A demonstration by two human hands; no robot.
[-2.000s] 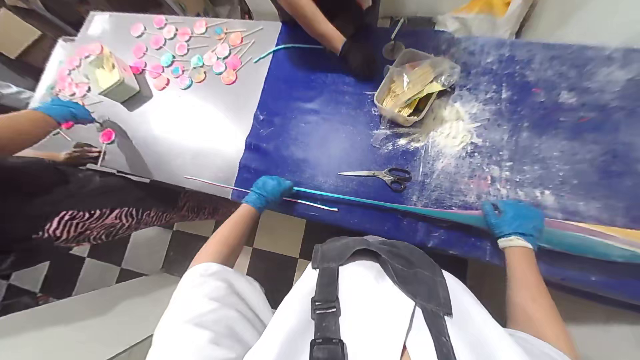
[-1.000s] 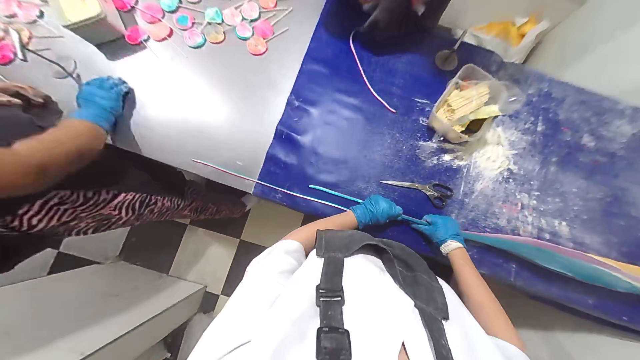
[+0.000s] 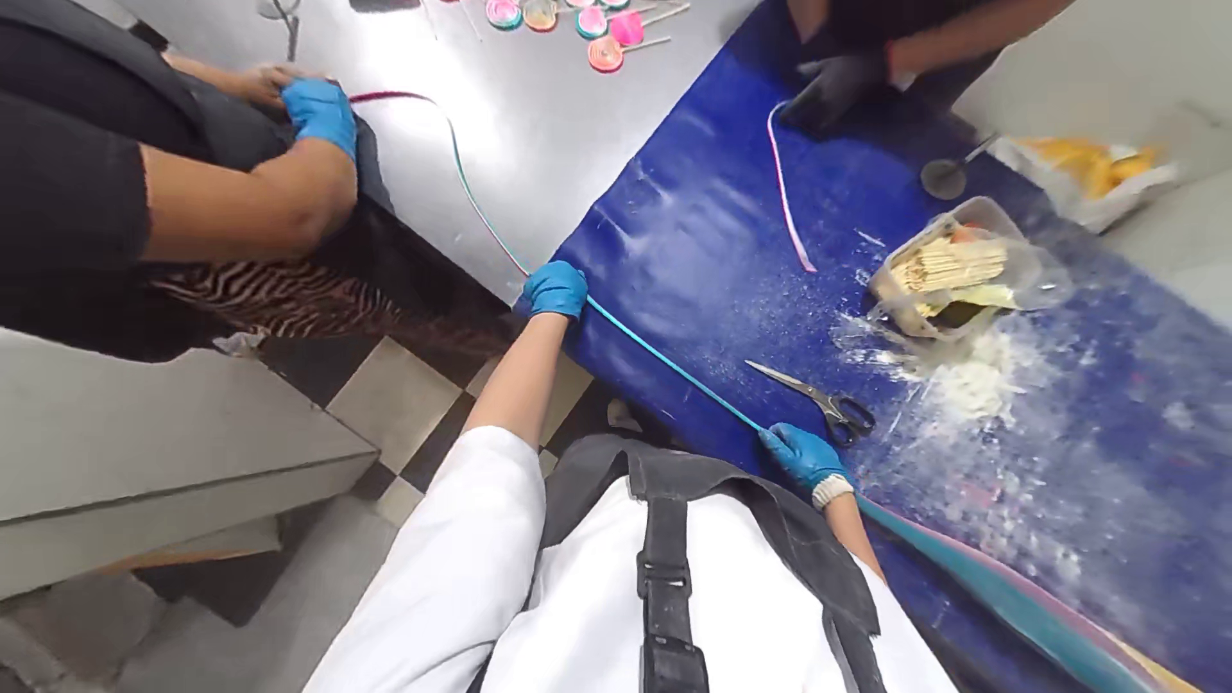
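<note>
My left hand [image 3: 556,290], in a blue glove, is closed on a thin candy rope at the edge of the blue sheet. From it a turquoise stretch of the candy rope [image 3: 674,366] runs taut to my right hand [image 3: 804,456], also gloved in blue and closed on the rope. Behind my right hand the rope widens into a thick striped candy strip [image 3: 1001,582], turquoise, pink and yellow. A thin pink and turquoise strand [image 3: 462,173] curves from my left hand toward a co-worker's gloved hand. Scissors [image 3: 818,398] lie just beyond my right hand.
A plastic tub [image 3: 948,269] of wooden sticks stands beside white powder [image 3: 972,380]. A loose pink strand [image 3: 784,192] lies near another co-worker's dark-gloved hand [image 3: 833,91]. Swirl lollipops [image 3: 605,54] lie on the metal table. A co-worker [image 3: 241,192] stands at the left.
My hands, close together a second ago, are now far apart with the rope stretched between them. The co-worker at the left has leaned over the metal table's near edge. The view has shifted.
</note>
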